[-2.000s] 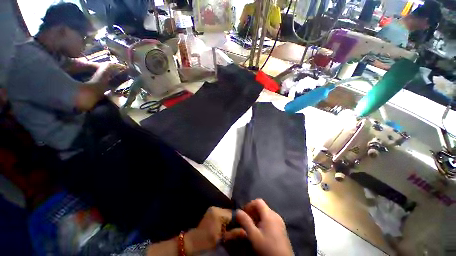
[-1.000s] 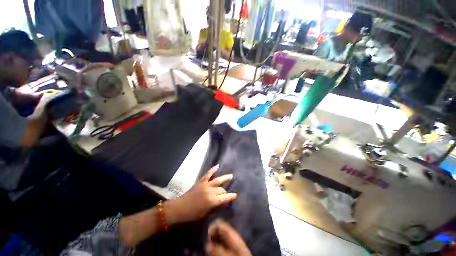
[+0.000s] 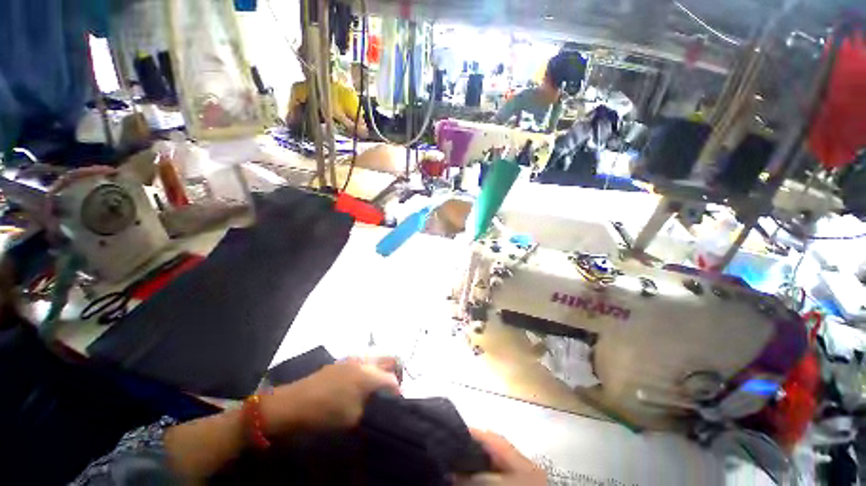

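A black fabric piece is bunched up at the table's front edge, between my hands. My left hand, with a beaded bracelet on the wrist, grips its upper left part. My right hand holds its right side; the hand is partly cut off by the bottom edge. A small dark flap of fabric shows left of my left hand. A stack of black cut pieces lies flat on the table to the left. The cream sewing machine with purple lettering stands to the right, its needle area beyond the fabric.
Scissors and a red object lie left of the stack. Another red object is at its far end. A blue flat shape and a green cone stand by the machine head. White scrap lies under the arm. People sit at the back.
The view has turned right. The black piece that lay flat on the table is now gathered up between my hands near the front edge. My left hand has gone from resting on it to gripping it.
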